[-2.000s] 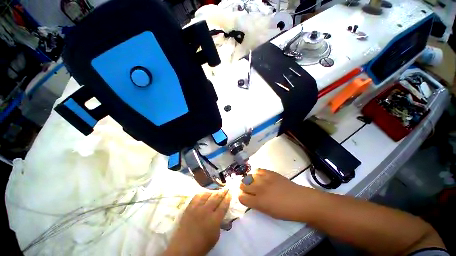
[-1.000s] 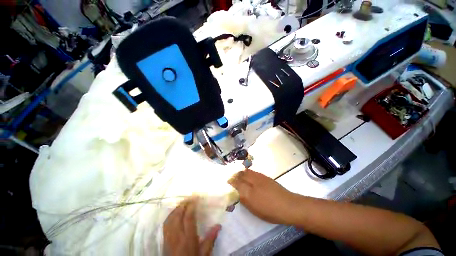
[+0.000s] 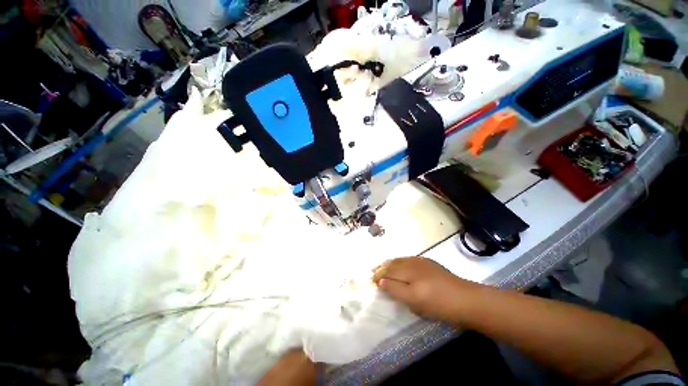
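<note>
A large heap of thin cream-white fabric point(image 3: 173, 249) covers the left of the table and reaches under the needle area of the white sewing machine point(image 3: 362, 162). My right hand point(image 3: 415, 285) pinches the fabric at its right edge, a little below the presser foot area. My left hand point(image 3: 290, 369) is at the bottom edge of the picture, blurred, cut off and partly under the fabric; its fingers are hidden. Long thin grey strands point(image 3: 181, 310) lie across the fabric. Glare hides the needle and foot.
A black phone holder with a blue centre point(image 3: 281, 109) stands above the needle. A black device with a looped cable point(image 3: 479, 207) lies on the bed. An orange piece point(image 3: 492, 132) is on the machine front. A red tray of metal parts point(image 3: 585, 188) is at right.
My right hand has moved away from the needle towards the table's front edge with the fabric. My left hand has moved down, partly out of view. The fabric spreads further right. The camera view has shifted.
</note>
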